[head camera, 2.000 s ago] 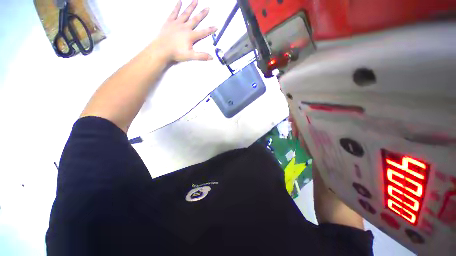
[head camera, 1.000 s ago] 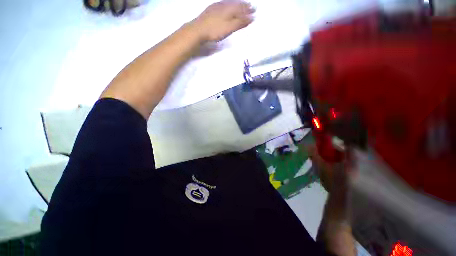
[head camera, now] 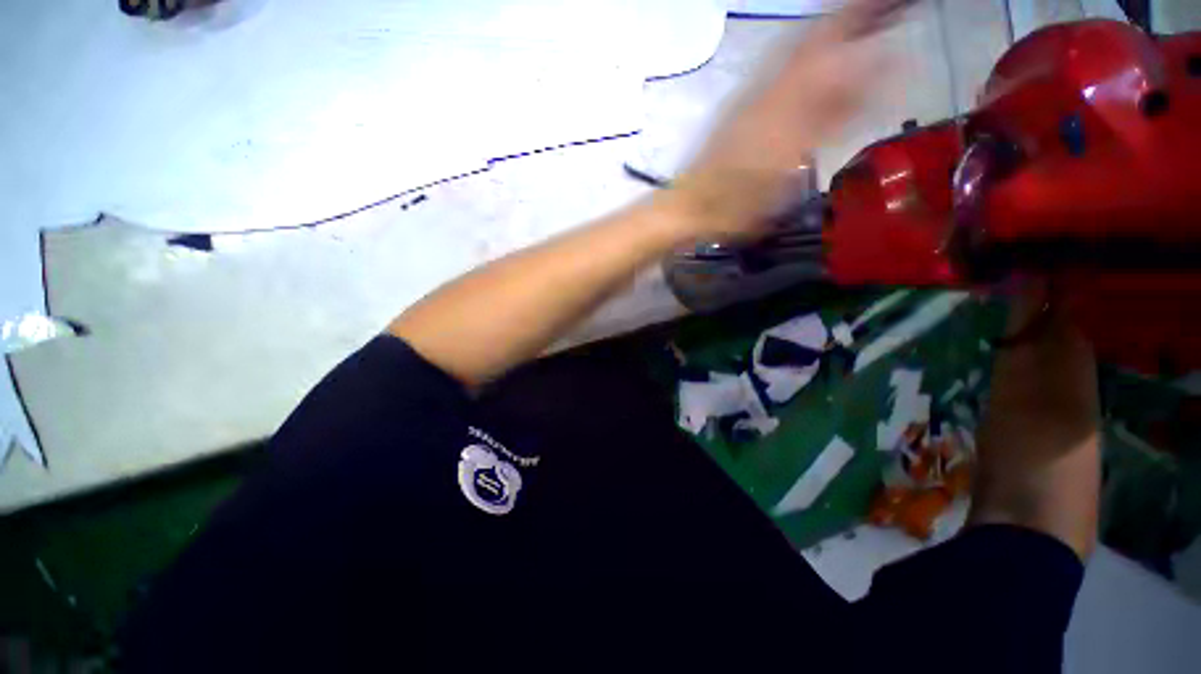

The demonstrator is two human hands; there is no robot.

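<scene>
The red motor body point(head camera: 909, 204) of the fabric cutter is at the right. Its grey base plate point(head camera: 738, 274) lies near the table's front edge, partly under my left forearm. My left hand point(head camera: 803, 119) is blurred, reaching over the table just left of the red body; its fingers cannot be made out clearly. My right hand is hidden behind the red body; only the forearm shows below it. The white-topped fabric lay point(head camera: 395, 105) has a dark, stepped cut edge.
Small dark scraps point(head camera: 192, 242) lie near the lay's edge. Dark looped handles are cut off at the top left. The bare table strip point(head camera: 171, 356) runs along the front. White and orange scraps litter the green floor point(head camera: 738, 461).
The red machine has turned, and its control box display has left the view. My left hand has moved right, close to the machine. More of the lay's cut edge and the floor shows.
</scene>
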